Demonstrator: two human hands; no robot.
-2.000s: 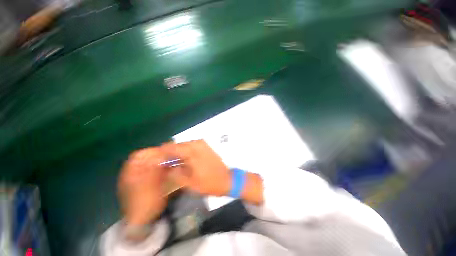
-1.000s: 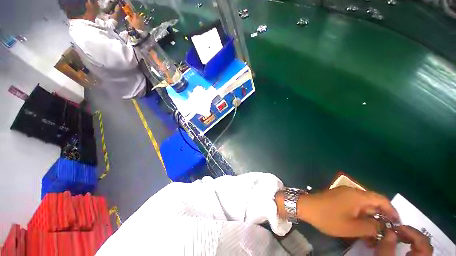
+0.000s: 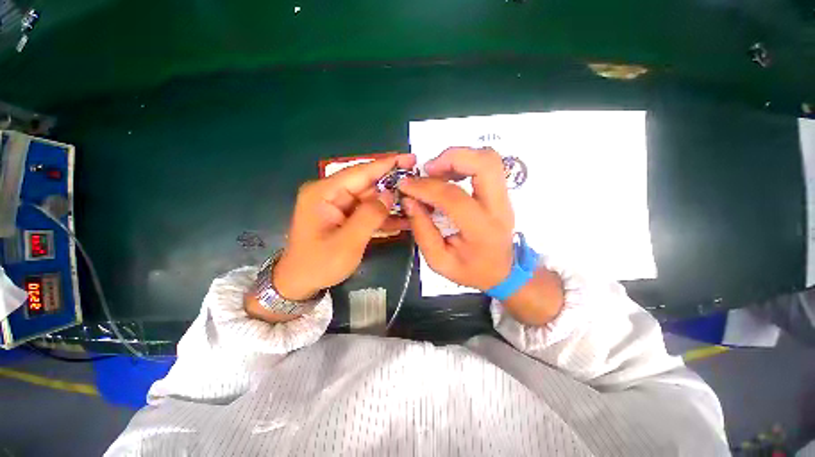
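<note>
A small round silver and dark watch head is held up between the fingertips of both hands, over a cream pad with a red-brown rim. My left hand grips its left side, with a metal wristwatch on the wrist. My right hand has thumb and forefinger on its right side, with a blue band on the wrist. The fingers hide part of the piece and most of the pad. Whether a small loose part is at the fingertips, I cannot tell.
A white sheet lies right of the pad, with a round dark item or picture on it. A blue control unit with red displays stands at left. A ribbed beige piece and a pale cord are at the bench's near edge.
The view has swung from the left side of the workshop back to the bench. Both hands are now fully seen near the centre, still together at the watch head.
</note>
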